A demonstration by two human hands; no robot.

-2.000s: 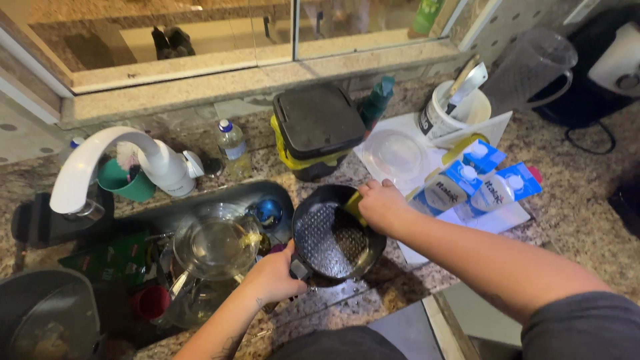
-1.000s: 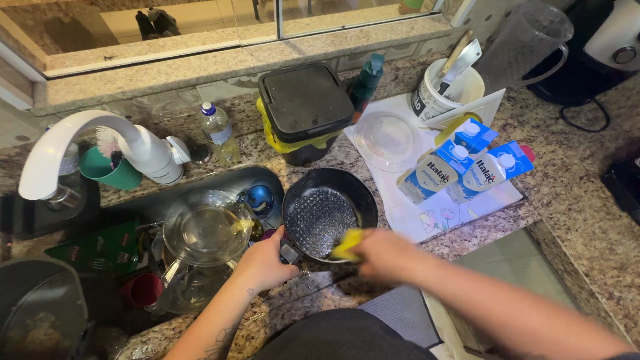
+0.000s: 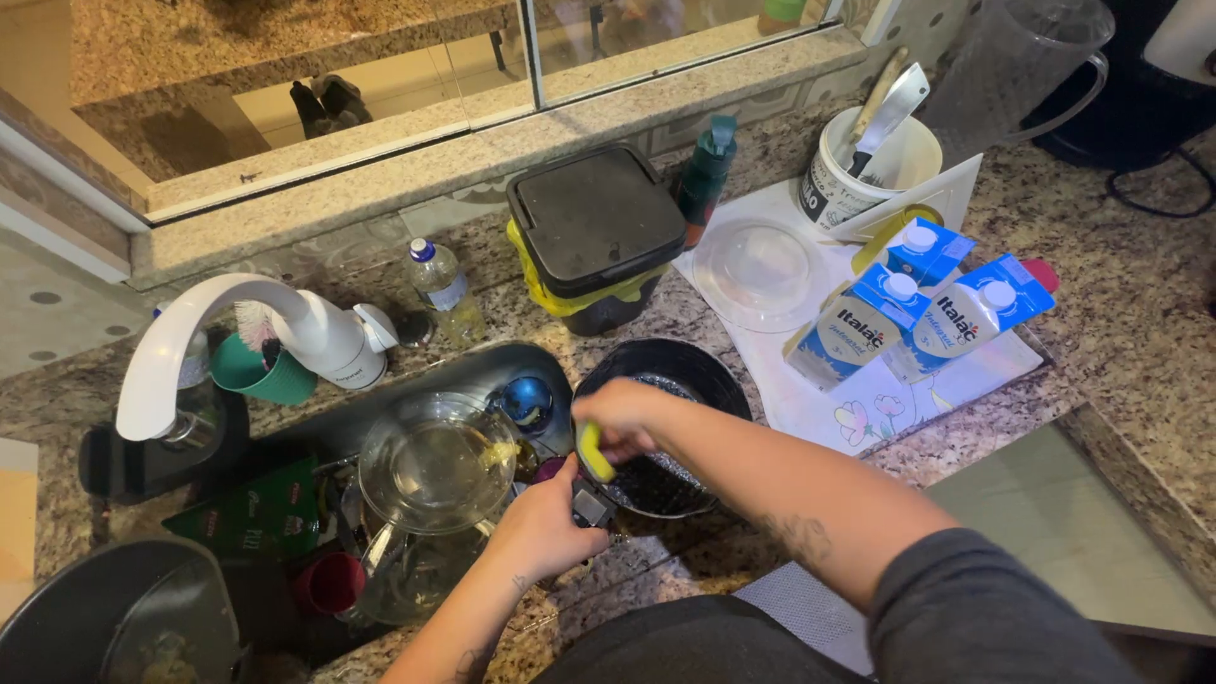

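A dark round pan (image 3: 665, 446) with a wet, sudsy-looking inside stands on the granite counter, right of the sink. My left hand (image 3: 546, 522) is at the pan's near left edge, closed around its short dark handle (image 3: 591, 508). With my right hand (image 3: 622, 418) I grip a yellow sponge (image 3: 596, 452) against the pan's left rim. Part of the pan's far left side is hidden behind my right hand and forearm.
The sink (image 3: 532, 353) at left holds glass dishes (image 3: 437, 463), a red cup (image 3: 331, 582) and a blue round thing (image 3: 525, 401). A white faucet (image 3: 218, 294) arches over it. Behind the pan stands a black lidded bin (image 3: 597, 218); milk cartons (image 3: 855, 328) stand on a white cloth (image 3: 883, 408) at right.
My right hand has moved with the sponge from the pan's right side to its left rim. My left hand stays at the handle.
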